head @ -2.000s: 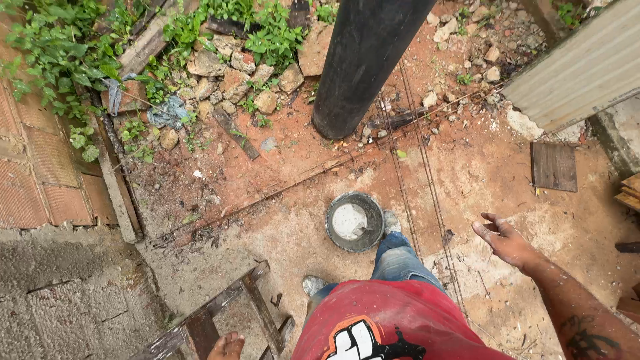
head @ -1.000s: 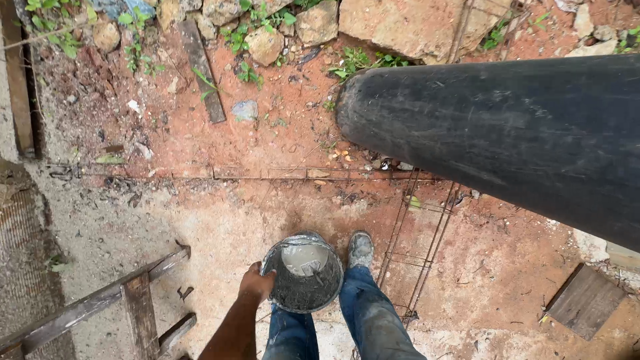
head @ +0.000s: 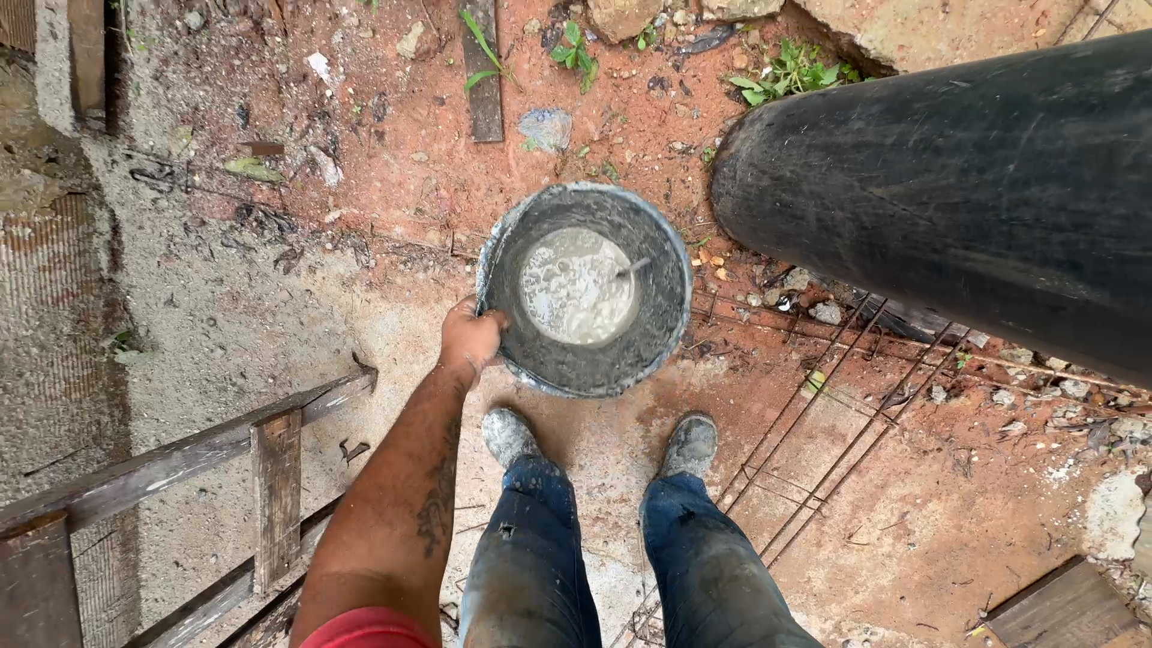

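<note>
A dark, cement-crusted bucket (head: 585,369) hangs from my left hand (head: 472,340), whose fingers are closed on its rim at the lower left. Pale grey, wet slurry (head: 576,288) lies in its bottom, and a thin stick-like piece (head: 634,267) pokes out of the slurry. Below the bucket are my two dusty shoes and blue jeans. My right hand is outside the view.
A wooden ladder-like frame (head: 276,495) stands at the lower left. A large black pipe or column (head: 945,180) crosses the upper right. Steel rebar cages (head: 828,432) run along the ground. A board (head: 1062,607) lies at the lower right, rubble at the top.
Two seconds ago the bucket stood by my feet and my right hand was in view, empty. My left hand has since gripped the bucket's rim, and the bucket is now held up nearer the camera.
</note>
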